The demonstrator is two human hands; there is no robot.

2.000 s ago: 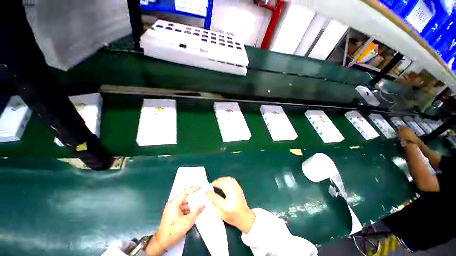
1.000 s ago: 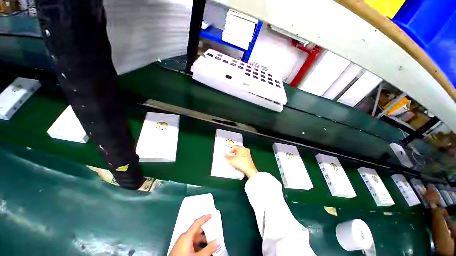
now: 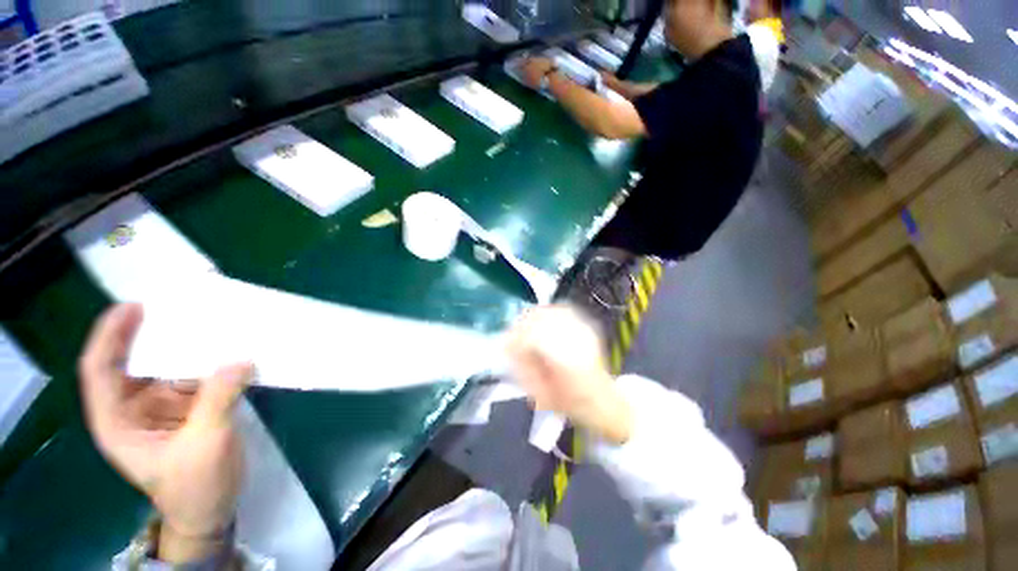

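A long white label strip is stretched between my two hands, blurred by motion. My left hand holds its left end between thumb and fingers, at the lower left. My right hand is closed on its right end, past the green ledge's edge. More white strip lies below my left hand. A white label roll stands on the ledge with its tail trailing right. White boxes lie spaced on the conveyor; one is partly behind the strip.
A person in a black shirt works at the belt on the far right. Brown cartons are stacked at the right. A perforated white tray is at upper left. Yellow-black floor tape runs beside the ledge.
The view has swung right. My right hand has left the box on the belt and now holds the strip's right end. The strip has been drawn out taut to the right.
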